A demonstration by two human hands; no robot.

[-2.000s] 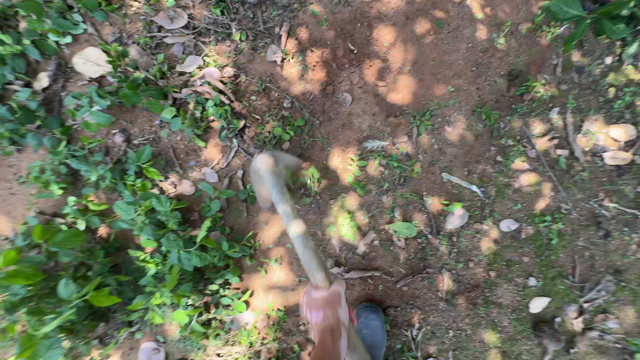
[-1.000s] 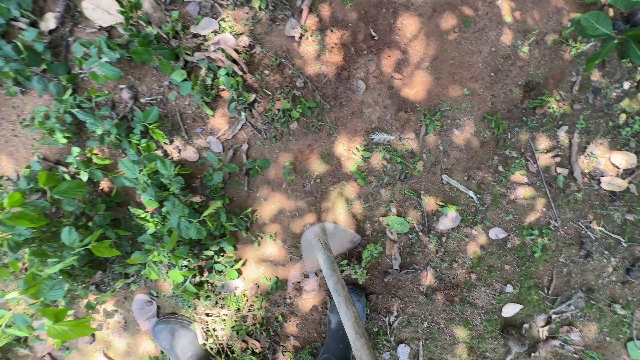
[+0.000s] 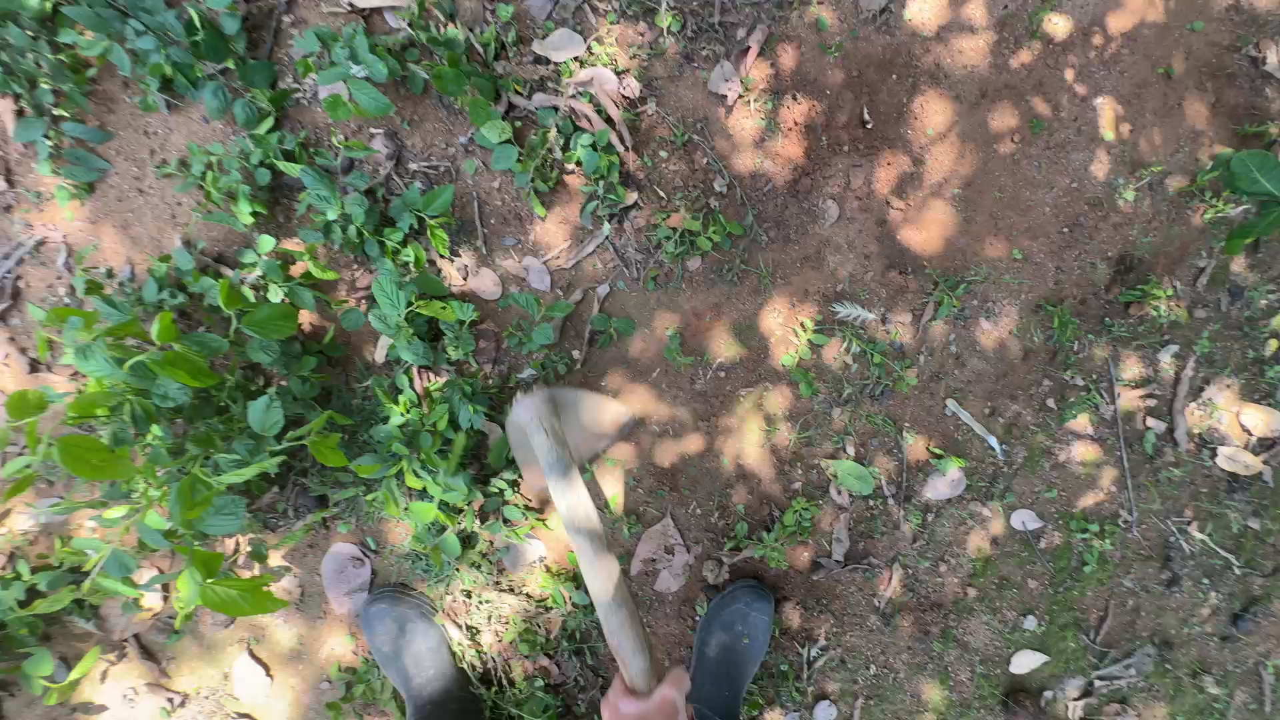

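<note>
One of my hands (image 3: 646,697) grips the wooden handle (image 3: 597,550) of a hoe at the bottom edge of the head view; whether it is the left or the right is not clear. The other hand does not show. The handle slants up and left to the blurred hoe blade (image 3: 590,425), which is over the soil beside the green leafy weeds (image 3: 380,330). Two dark rubber boots stand at the bottom, the left boot (image 3: 412,650) and the right boot (image 3: 733,640), on either side of the handle.
Reddish soil (image 3: 850,200) with dry leaves and small weeds lies ahead and to the right. A pale stick (image 3: 973,428) and a thin twig (image 3: 1123,440) lie on the right. A leafy plant (image 3: 1250,195) stands at the right edge.
The hoe head has moved left toward the weeds since one second ago. Two seconds ago it was higher, with more of the gripping hand in view.
</note>
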